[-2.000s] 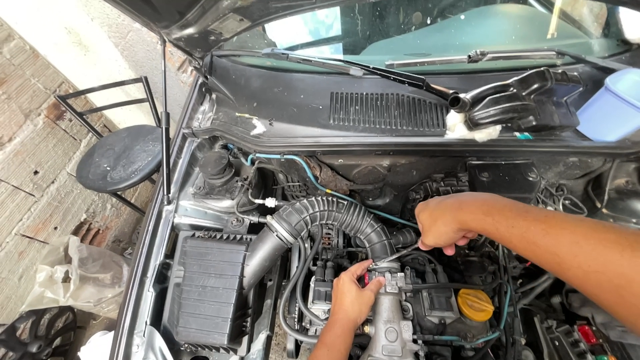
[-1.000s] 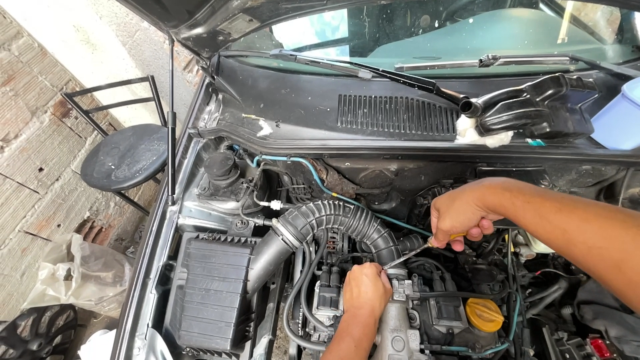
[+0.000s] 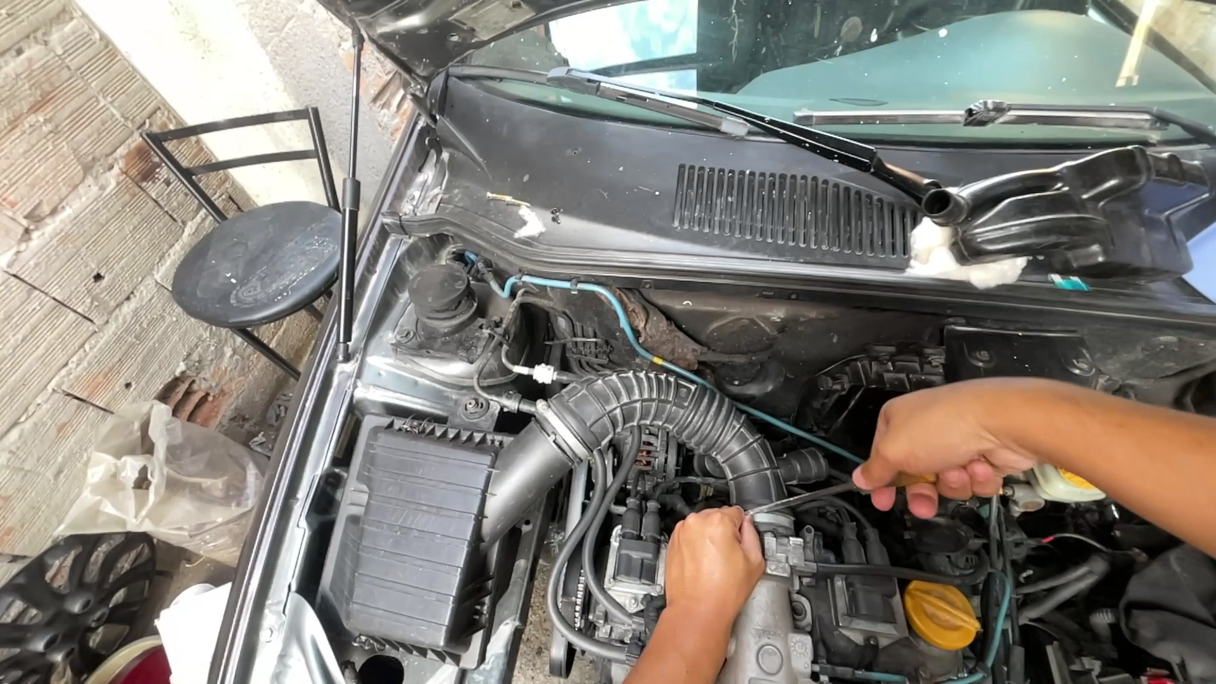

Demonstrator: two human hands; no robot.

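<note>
My right hand is closed on the yellowish handle of a screwdriver. Its thin metal shaft points left to the hose clamp at the lower end of the ribbed black air intake hose. Curled fingers of my left hand rest at that same clamp, by the shaft's tip; what they pinch there is hidden. The hose arches from the black air filter box to the metal intake body of the engine.
A yellow oil cap sits right of the intake. Black plastic ducting and white cloth lie on the cowl below the windshield. The hood strut stands at the left, beside a black stool and a plastic bag.
My left hand's fingers have drawn in from a more spread pose at the clamp. The right hand has shifted its grip on the screwdriver, with some fingers now looser.
</note>
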